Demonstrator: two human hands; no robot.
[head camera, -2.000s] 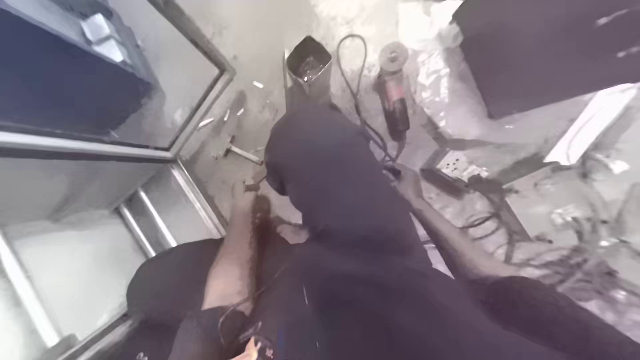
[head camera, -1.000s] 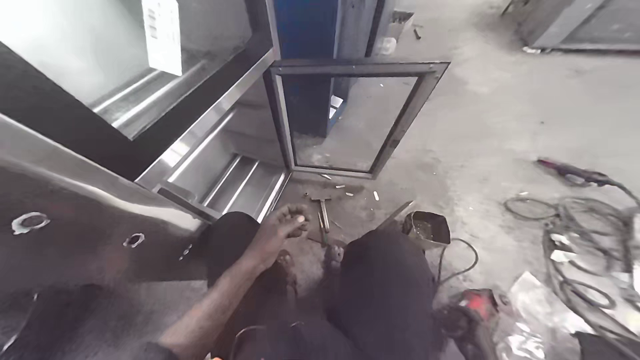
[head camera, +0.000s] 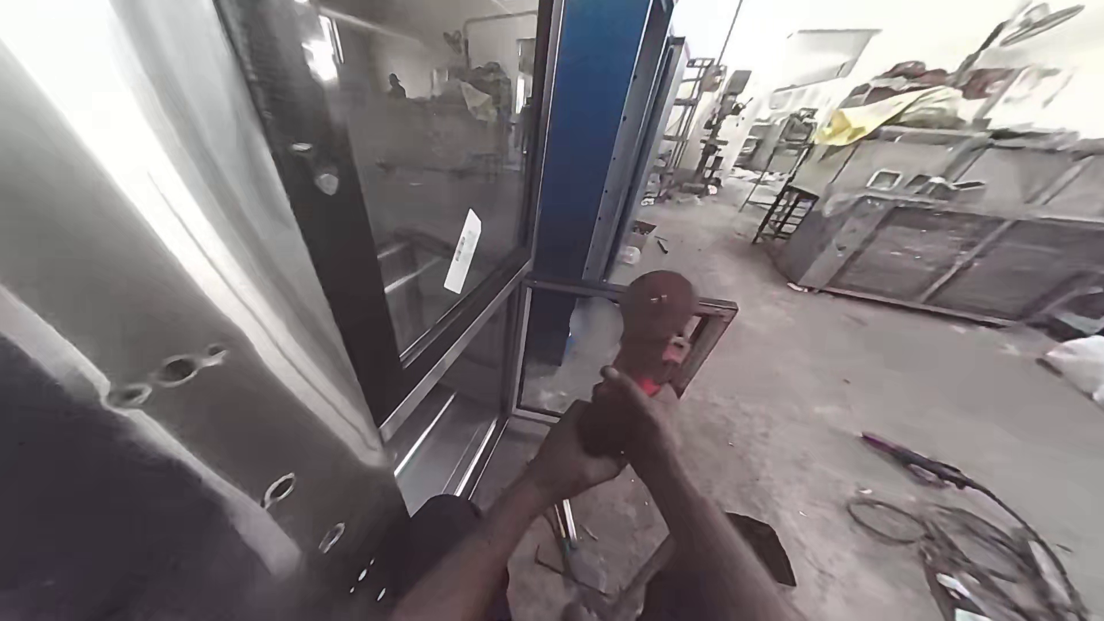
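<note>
Both my hands are raised in front of me on an angle grinder, whose dark round head points up and away. My left hand grips the rear of its body from the left. My right hand wraps the body from the right, beside a red part. Behind the tool stands a low metal-framed glass door, swung out from a steel cabinet. The cabinet's upper glass door bears a white label. On the floor below my hands lies a hammer.
A dark open container stands by my right forearm. Coiled cables and a torch-like tool lie on the floor at right. A blue cabinet rises behind the doors. A large metal bench is at the back right.
My hands have come up together in front of me with the grinder, which lay on the floor two seconds ago. The view has tilted up strongly.
</note>
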